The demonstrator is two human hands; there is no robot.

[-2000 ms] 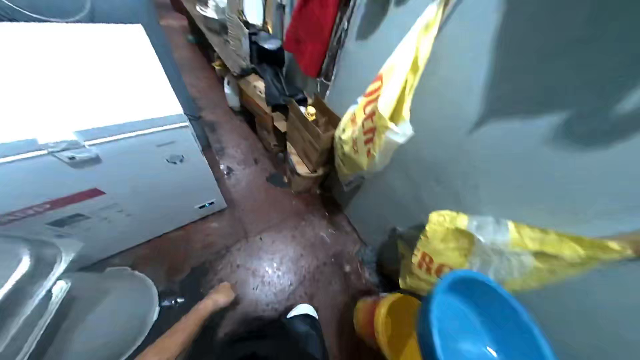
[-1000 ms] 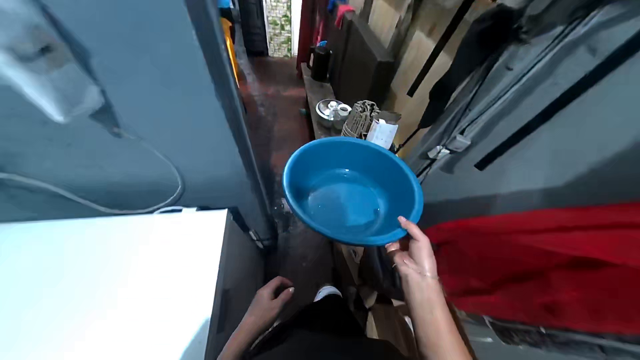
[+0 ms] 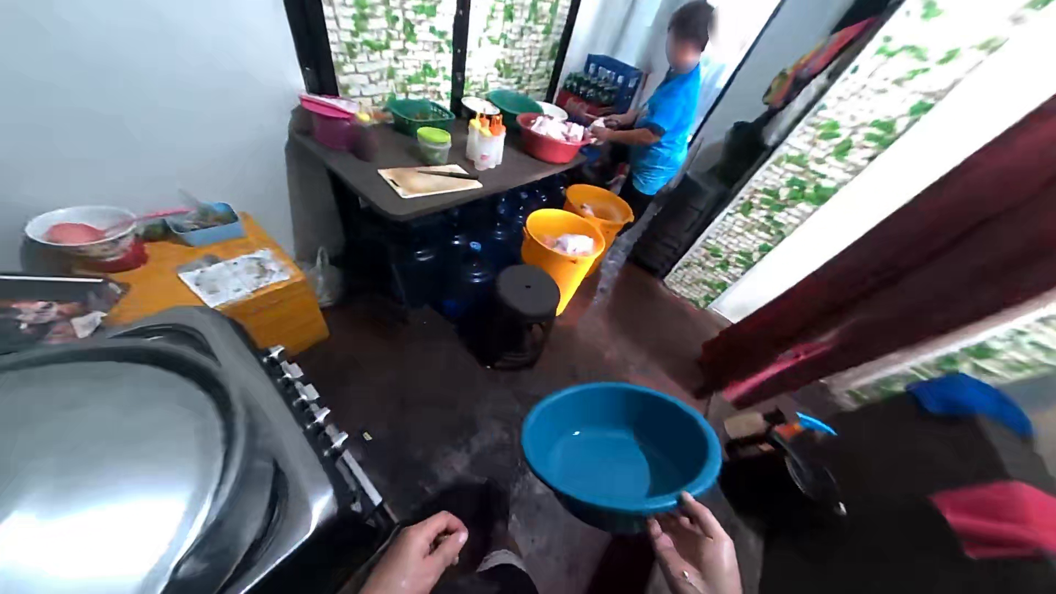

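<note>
A blue plastic basin point(image 3: 623, 450) hangs low in front of me, right of centre, with its open top facing up. Its near rim is gripped by my right hand point(image 3: 697, 544), thumb over the edge and fingers underneath. The basin looks empty apart from a small glint on its inner wall. My left hand point(image 3: 425, 549) is held low, left of the basin, beside the front of a gas stove point(image 3: 330, 429); its fingers are curled and nothing is seen in them.
Ahead, a dark table point(image 3: 396, 194) holds tubs, bottles and a knife on a cutting board point(image 3: 433, 181). A person point(image 3: 664, 132) stands by a red basin point(image 3: 551, 148). Orange buckets point(image 3: 565, 268) and a dark stool point(image 3: 528, 293) stand on the floor. A wooden cabinet point(image 3: 289, 318) is left.
The view has moved from a freezer and narrow passage to a room with a stove and table. The blue basin, beside a wall two seconds ago, is now in my right hand.
</note>
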